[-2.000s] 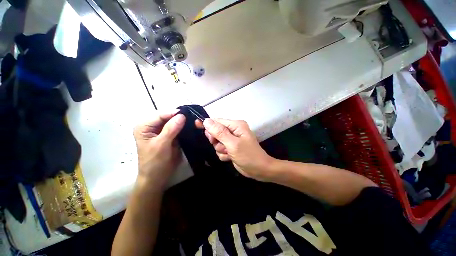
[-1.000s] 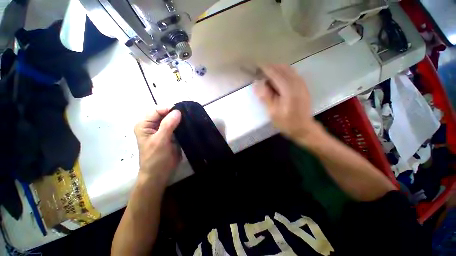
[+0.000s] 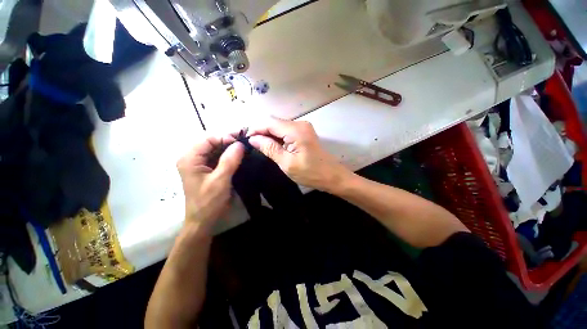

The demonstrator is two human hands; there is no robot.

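Note:
A narrow black band (image 3: 262, 177) hangs from my fingers over the table's front edge toward my lap. My left hand (image 3: 209, 177) pinches its top end between thumb and fingers. My right hand (image 3: 297, 152) pinches the same end from the right, so the fingertips nearly meet and partly hide the cloth. Thread snips (image 3: 370, 90) with a red-dark handle lie on the machine bed to the right, blades pointing left. The presser foot with its yellow spot (image 3: 232, 94) is just beyond my hands, with no cloth seen under it.
The sewing machine head (image 3: 215, 38) stands above my hands. Black cut pieces (image 3: 61, 141) lie on the table's left with a blue strip. Yellow printed tape (image 3: 96, 247) covers the left front edge. A red scrap basket (image 3: 473, 186) stands at the right, holding white and dark scraps.
The snips now lie on the machine bed. My right hand, first working at the band with a thin tool, moved right over the bed, then came back empty of the tool to pinch the band.

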